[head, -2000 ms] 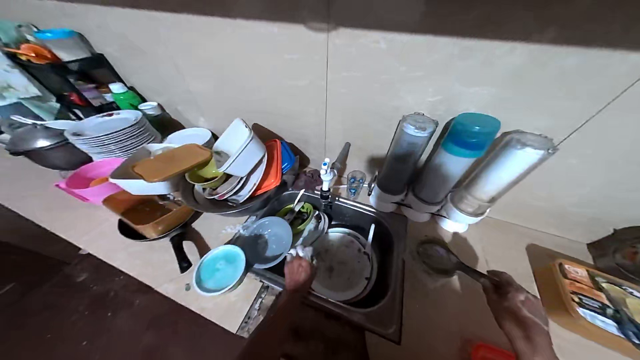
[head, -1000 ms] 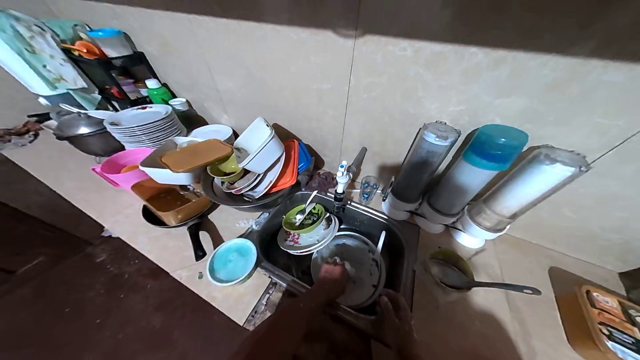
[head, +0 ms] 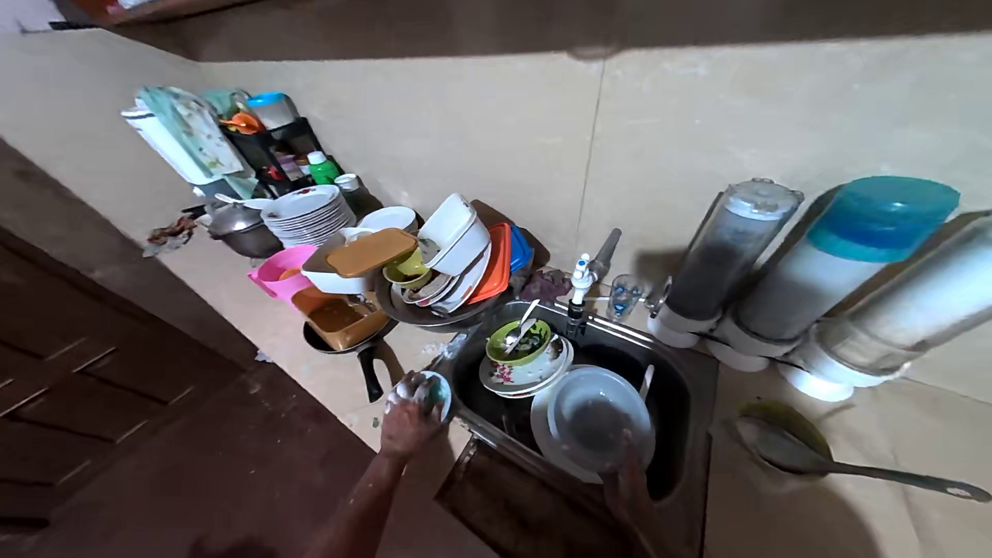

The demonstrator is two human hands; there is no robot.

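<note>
My left hand point(head: 411, 422), with white suds on it, is in a small bowl point(head: 442, 394) on the counter left of the sink; whether it grips anything is hidden. My right hand point(head: 626, 469) is at the near right rim of a grey-white bowl point(head: 597, 411), its thumb on the rim. This bowl sits over a larger plate point(head: 546, 434) in the dark sink point(head: 694, 418). Behind it in the basin, a green bowl point(head: 500, 345) with spoons rests on stacked floral dishes point(head: 518, 376). A faucet point(head: 581, 283) stands at the back edge.
Left of the sink are a pan point(head: 407, 314) heaped with dishes, a frying pan point(head: 370, 376), a pink basin point(head: 279, 271) and stacked plates point(head: 306, 221). Cylindrical water filters point(head: 732, 252) stand behind right, and a ladle point(head: 852, 467) lies across a green dish point(head: 787, 422).
My left hand has moved from the sink to the small bowl on the counter. The ladle, held in my right hand two seconds ago, was put down; that hand is now at the grey-white bowl.
</note>
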